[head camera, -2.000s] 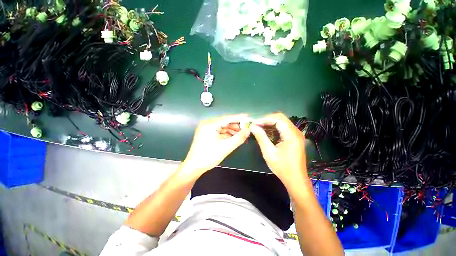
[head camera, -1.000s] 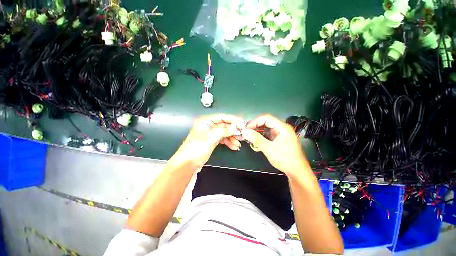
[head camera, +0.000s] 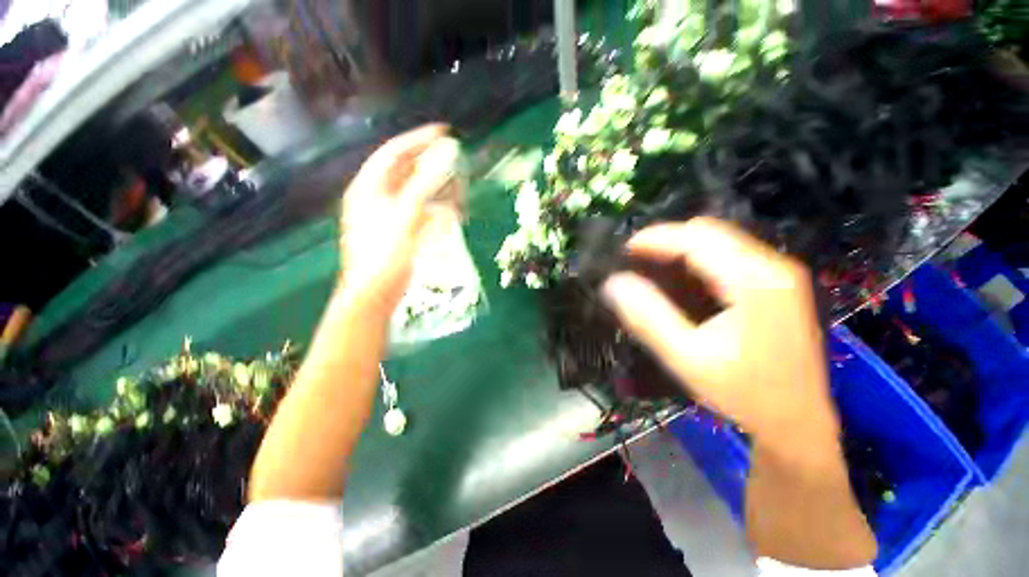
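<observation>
My left hand (head camera: 389, 214) is raised over the far part of the green table, fingers curled and blurred. A pale smear shows at its fingertips; I cannot tell if it is held. My right hand (head camera: 728, 316) is over the right-hand pile of black cables (head camera: 592, 349), thumb and fingers apart. Dark blur lies at its fingertips, and I cannot tell whether it grips a cable. The clear bag of pale housings (head camera: 434, 304) lies just beyond my left wrist. A single pale part with short wires (head camera: 394, 420) lies on the table near my left forearm.
Pale green housings (head camera: 609, 147) bunch at the far side of the right-hand pile. The left-hand cable pile (head camera: 135, 473) is at lower left. Blue bins (head camera: 903, 417) stand below the table edge at right. A thin post (head camera: 565, 51) rises at the top.
The view has turned and tilted towards the right. My hands, together over the table before, are now apart: left raised far forward, right over the right-hand pile.
</observation>
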